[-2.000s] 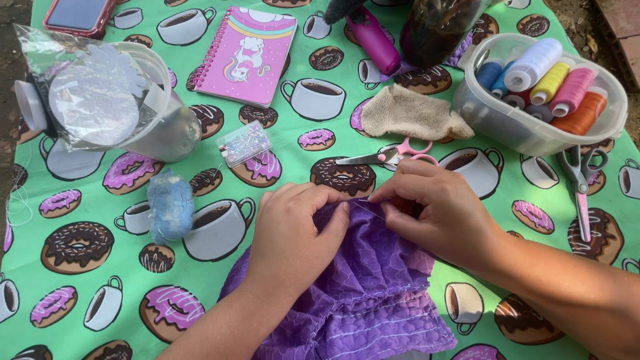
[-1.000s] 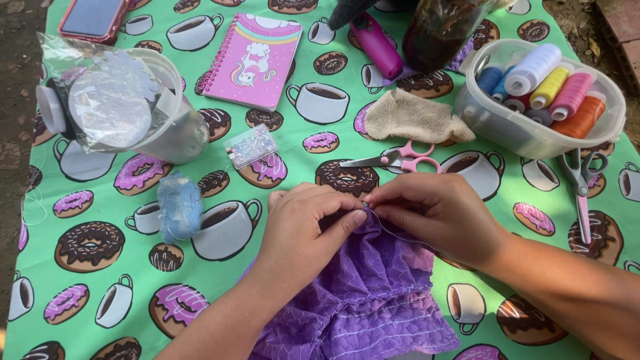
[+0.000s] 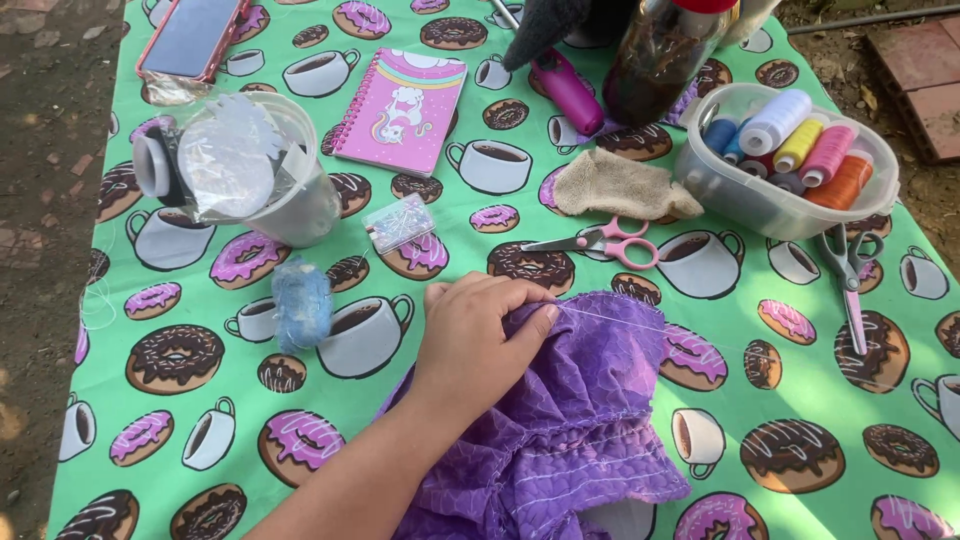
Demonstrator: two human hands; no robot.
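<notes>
My left hand (image 3: 480, 337) pinches the top edge of a gathered purple fabric piece (image 3: 592, 375) between thumb and forefinger. White stitching rows cross the fabric's lower part. A pale thread (image 3: 615, 318) runs from the pinched edge toward the right side of the view. My right hand is out of view. Just beyond the fabric lie pink-handled scissors (image 3: 600, 242), their blades partly spread. Left of my left hand are a blue pincushion (image 3: 301, 306) and a small clear box of pins (image 3: 399, 223).
A clear tub of thread spools (image 3: 787, 217) stands at the right, with grey-handled scissors (image 3: 850, 277) beside it. A beige cloth scrap (image 3: 622, 184), a dark jar (image 3: 660, 67), a spiral notebook (image 3: 405, 112), a plastic container (image 3: 300, 202) and a phone (image 3: 191, 37) lie or stand beyond.
My right hand has left the fabric and gone out of view, and the thread now stretches to the right. My left hand still holds the fabric edge.
</notes>
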